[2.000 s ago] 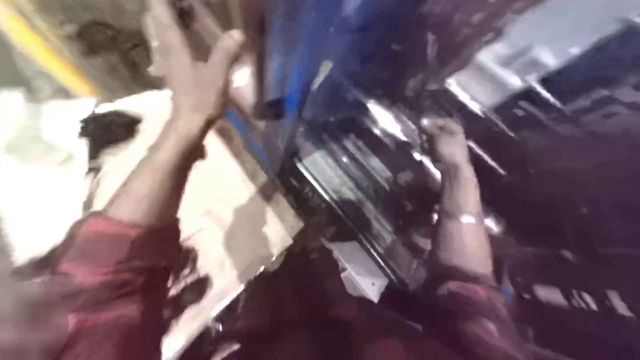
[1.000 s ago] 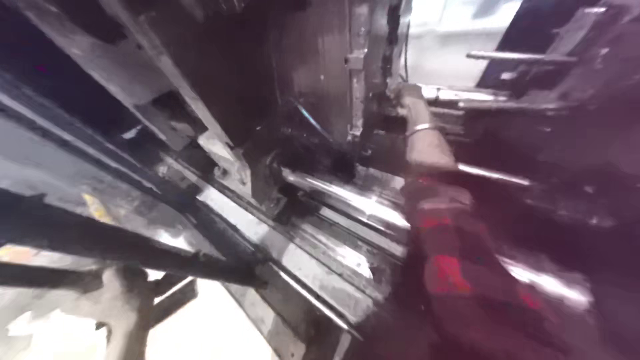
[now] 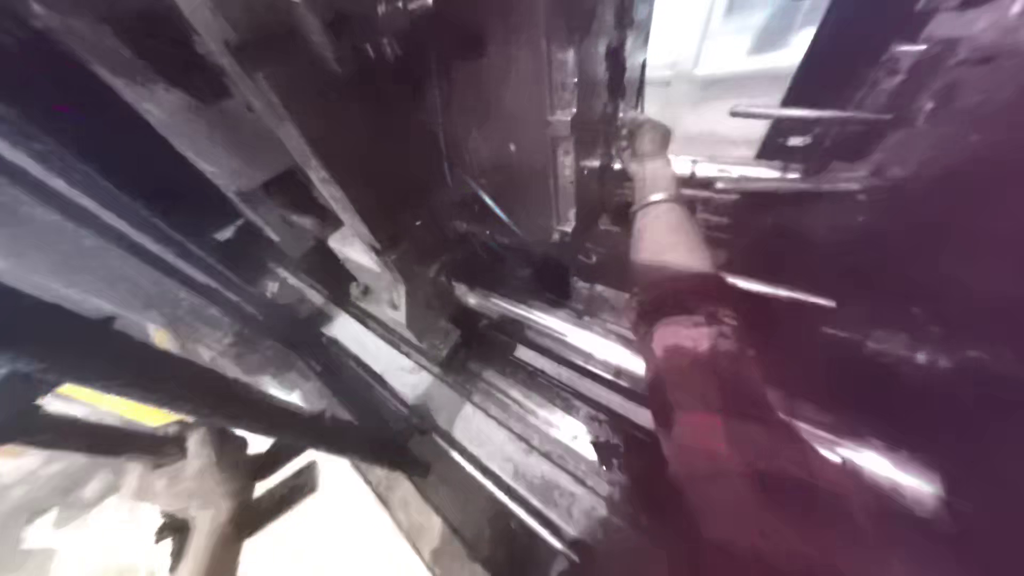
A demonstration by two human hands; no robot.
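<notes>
My right hand (image 3: 646,140) is at the upper right, at the edge of a dark upright metal plate (image 3: 500,120) of a machine; its fingers look curled, but blur hides whether it grips anything. A bracelet circles that wrist, above a red and dark checked sleeve. My left hand (image 3: 196,472) is at the lower left, beside a dark bar (image 3: 264,400) that crosses in front of it; its fingers are blurred, and I cannot tell if they hold the bar.
Shiny metal rods (image 3: 568,328) and flat rails (image 3: 512,448) run diagonally through the machine's middle. A metal bracket (image 3: 372,280) stands on the rails. More rods (image 3: 808,114) stick out at the right. A yellow strip (image 3: 120,405) shows at the lower left.
The view has swung strongly since two seconds ago, when both hands were over the pale panel and machine. Since one second ago both hands have stayed in about the same places.
</notes>
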